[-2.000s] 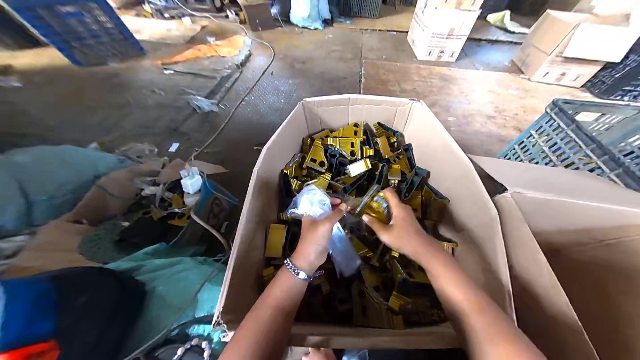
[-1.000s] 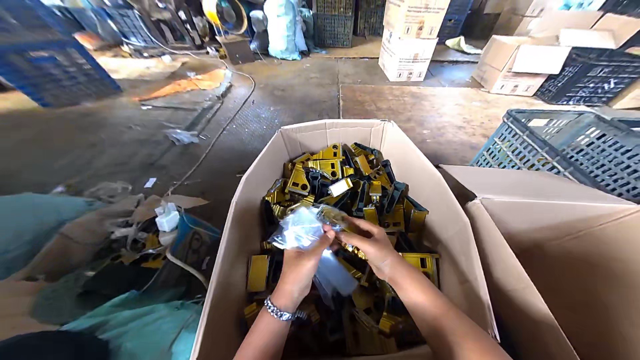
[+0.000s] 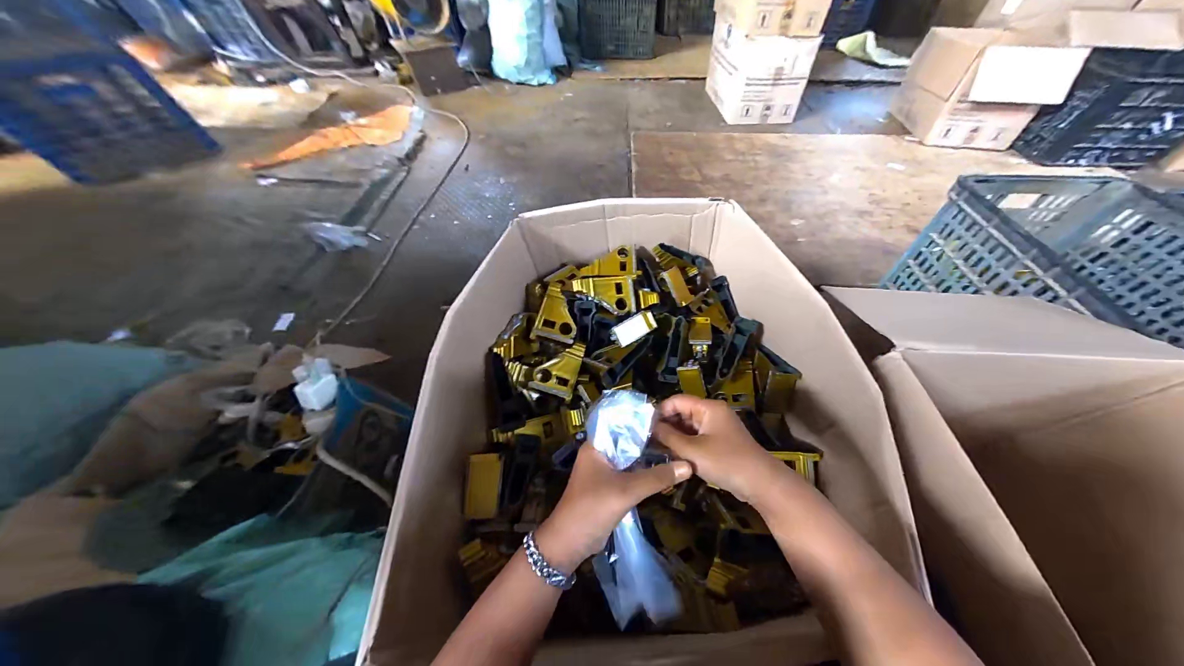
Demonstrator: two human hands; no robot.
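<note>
Below me stands an open cardboard box, holding many gold-and-black metal and plastic parts. Over the pile, my left hand grips a clear plastic bag; the bag's lower end hangs below the hand. A chain bracelet circles the left wrist. My right hand is close against the bag from the right, its thumb and fingers curled together at the bag's edge. Whether a part lies between those fingers is hidden. A small part with a white face rests on the pile.
At the right are another open cardboard box and a grey-green plastic crate. A blue crate stands at the upper left, with teal sacking and scraps lower left. A cable crosses the floor; more cartons stand farther back.
The gold part seen between my hands two seconds ago no longer shows there. My hands remain together over the box, the bag still in the left one. The view has shifted.
</note>
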